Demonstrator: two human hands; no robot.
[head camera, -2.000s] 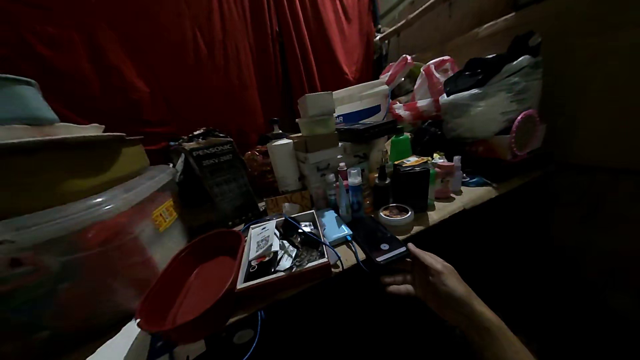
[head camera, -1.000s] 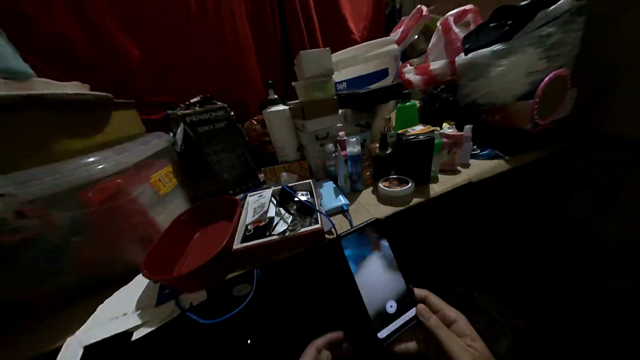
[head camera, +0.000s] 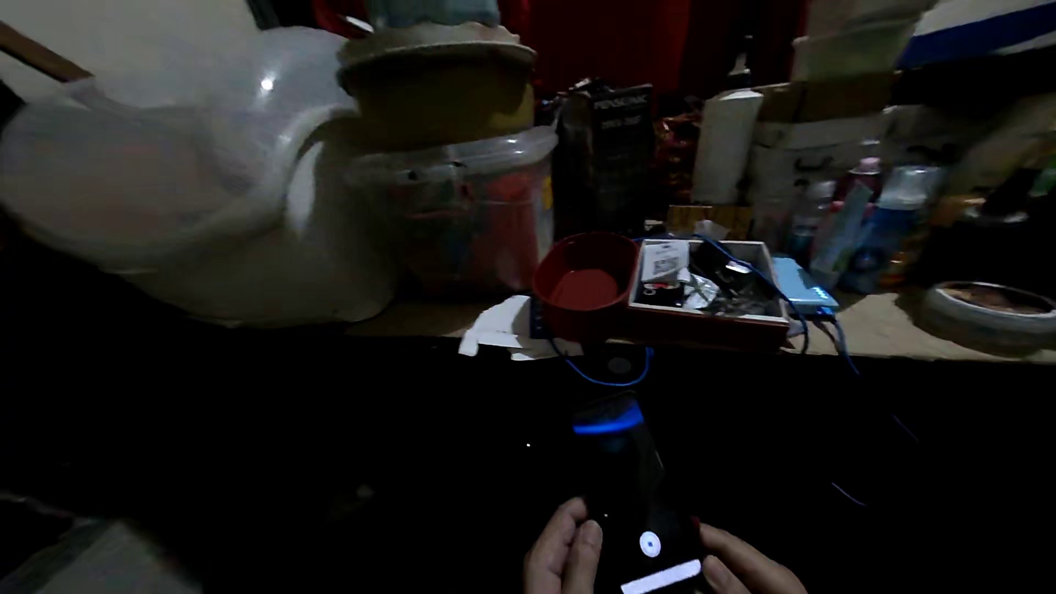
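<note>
A smartphone (head camera: 635, 495) with a mostly dark screen is held low in front of me, below the shelf edge. Its screen shows a blue band, a round icon and a pale bar. My left hand (head camera: 565, 549) grips its left edge near the bottom, and my right hand (head camera: 742, 565) grips the lower right edge. Beyond the phone, a red plastic basin (head camera: 587, 289) stands beside an open box (head camera: 709, 330) of small items and cables. A light blue power bank (head camera: 799, 285) with a cable plugged in lies to the right of the box.
Large translucent plastic containers (head camera: 190, 165) and a clear storage bin (head camera: 470, 223) stand at the left. A white pump bottle (head camera: 726, 144), spray bottles (head camera: 895, 223) and a round tub (head camera: 990, 313) are on the right. A blue cable (head camera: 606, 382) loops over the shelf's front edge.
The phone was by the power bank, at my right hand; it has come down toward me, and both hands now hold it. Its bright screen has turned mostly dark. The view has swung left.
</note>
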